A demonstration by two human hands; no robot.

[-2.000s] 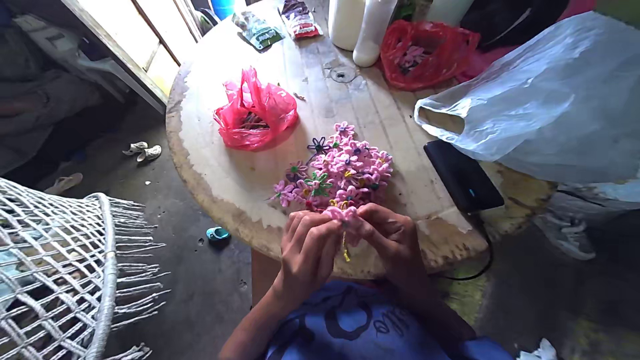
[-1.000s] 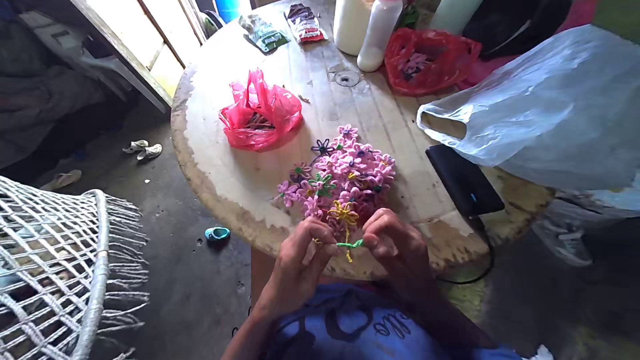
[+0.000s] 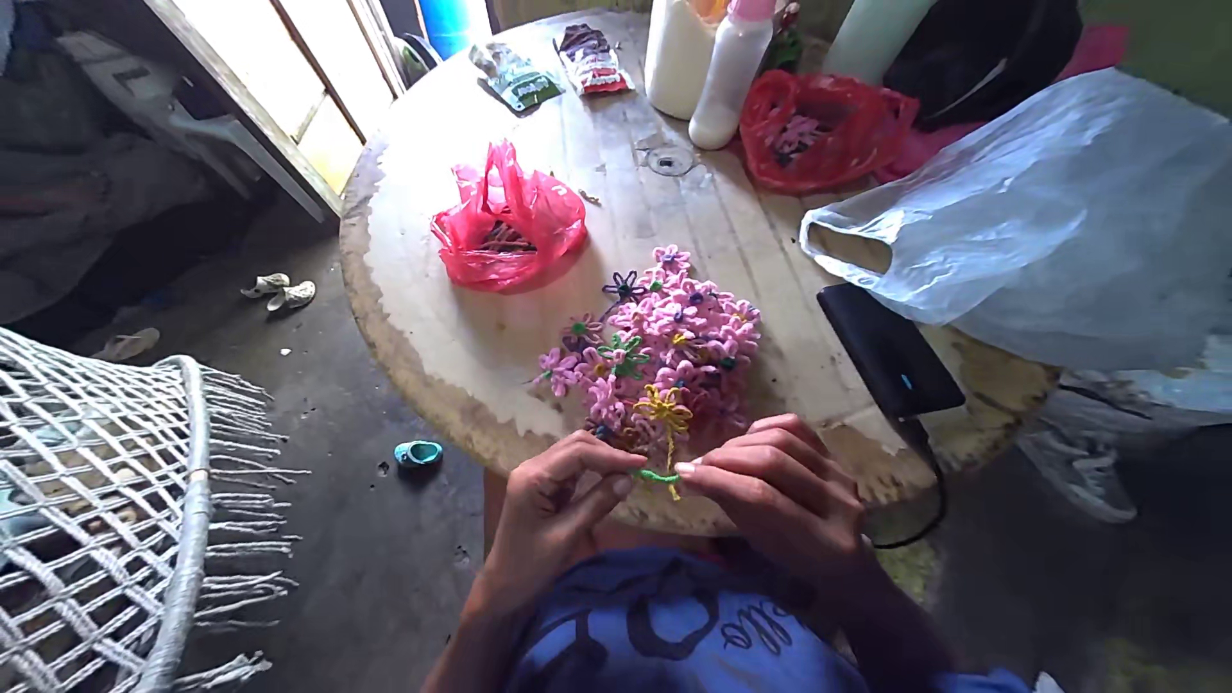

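Observation:
Both my hands are above the near edge of the round wooden table. Between my left hand [image 3: 566,491] and my right hand [image 3: 784,486] a short green cord [image 3: 659,475] is stretched, its ends pinched in my fingertips. It crosses the stem of a yellow yarn flower [image 3: 662,410], whose head points away from me. Just beyond my fingers lies a heap of pink yarn flowers [image 3: 674,332], with a few green, dark blue and yellow ones among them.
On the table [image 3: 404,318] are a red plastic bag [image 3: 510,231], small packets [image 3: 525,82], a white bottle [image 3: 731,77], another red bag with flowers [image 3: 818,130], a white plastic bag [image 3: 1068,231] and a black power bank [image 3: 890,351] with a cable. A netted hammock chair [image 3: 106,500] stands left.
Two seconds ago my fingers were at a pink flower. The yellow flower and the green cord have since come into view at my fingertips, and the cord is now held straighter than one second ago.

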